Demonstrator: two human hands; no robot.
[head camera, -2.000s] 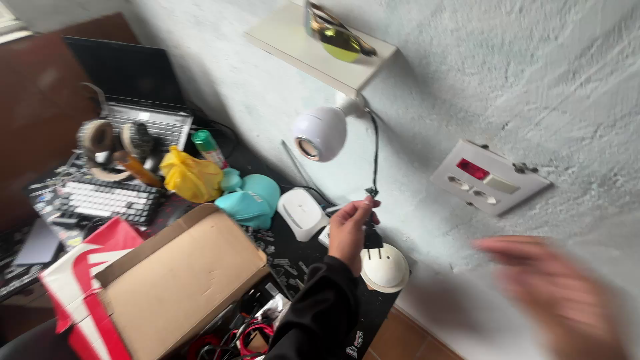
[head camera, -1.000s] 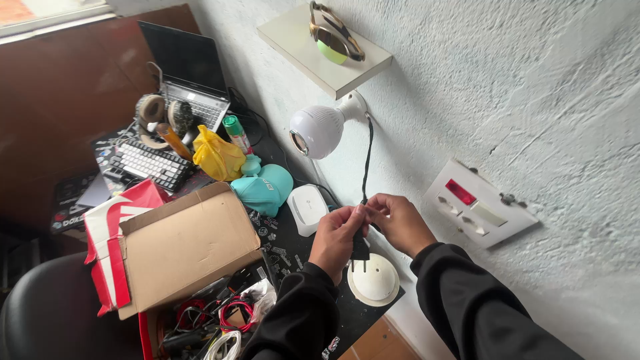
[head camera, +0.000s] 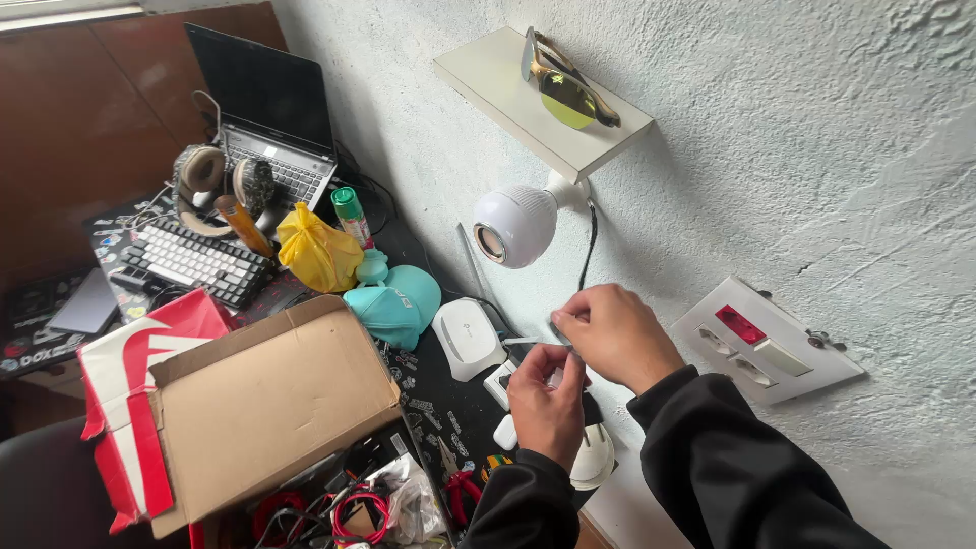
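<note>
My left hand (head camera: 546, 400) and my right hand (head camera: 621, 335) are close together below a round white lamp-like device (head camera: 516, 225) on the wall. A dark cable (head camera: 591, 248) runs down from that device's mount to my right hand, whose thumb and forefinger pinch it. Between the thumb and fingers of my left hand is the cable's lower part; a dark plug with metal prongs (head camera: 596, 433) shows beneath, mostly hidden by that hand. Behind it, a round white object (head camera: 593, 461) lies at the desk's corner.
A white shelf (head camera: 496, 76) holding sunglasses (head camera: 568, 88) juts out above. At right is a wall socket plate (head camera: 766, 343). The desk bears a white router (head camera: 467, 339), a teal cap (head camera: 396, 305), a keyboard (head camera: 198, 259) and a laptop (head camera: 263, 91). An opened cardboard box (head camera: 278, 404) holds cables.
My right hand, blurred and apart by the socket plate two seconds ago, has come to the cable beside my left hand. Since one second ago it has risen slightly along the cable relative to my left.
</note>
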